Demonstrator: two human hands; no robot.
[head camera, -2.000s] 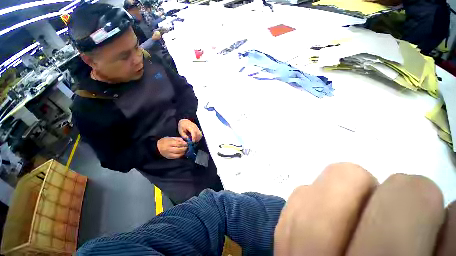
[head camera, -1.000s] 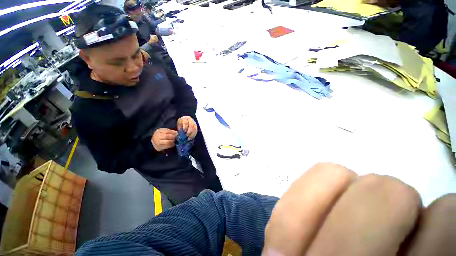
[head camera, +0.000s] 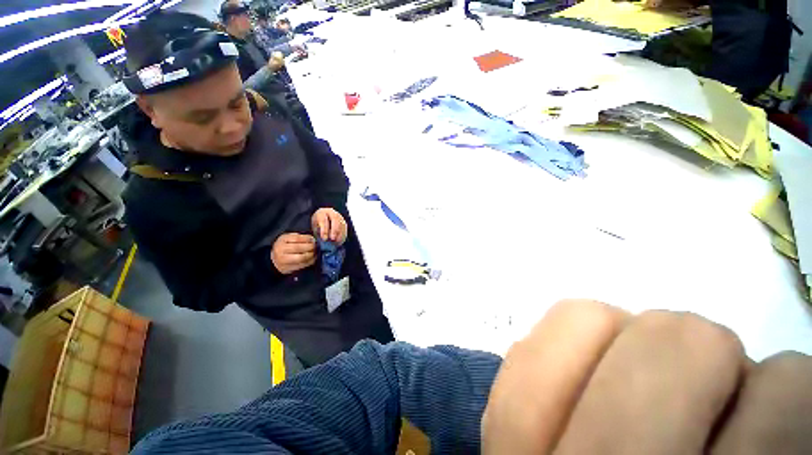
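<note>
My left hand (head camera: 614, 382) is large and blurred at the lower right, very close to the camera, with curled fingers and a blue ribbed sleeve. Its fingertips are hidden, so I cannot tell whether it holds anything. My right hand is not in view. On the white table (head camera: 525, 240), pliers with yellow-and-black handles (head camera: 407, 272) lie near the left edge. A narrow blue strip (head camera: 385, 210) lies beyond them. A person across from me holds a small dark blue piece (head camera: 331, 259) in the fingertips, with a square pale tag (head camera: 337, 294) hanging below it.
The person in dark clothes (head camera: 258, 195) stands at the table's left edge. Blue-grey scraps (head camera: 507, 133), a red-orange swatch (head camera: 496, 60) and stacked yellow-edged panels (head camera: 694, 120) lie on the table. An orange-tan crate (head camera: 93, 382) stands on the floor at the lower left.
The other person's hands and the blue piece have shifted slightly left and up, and the tag now hangs flat towards me. My left hand has moved little.
</note>
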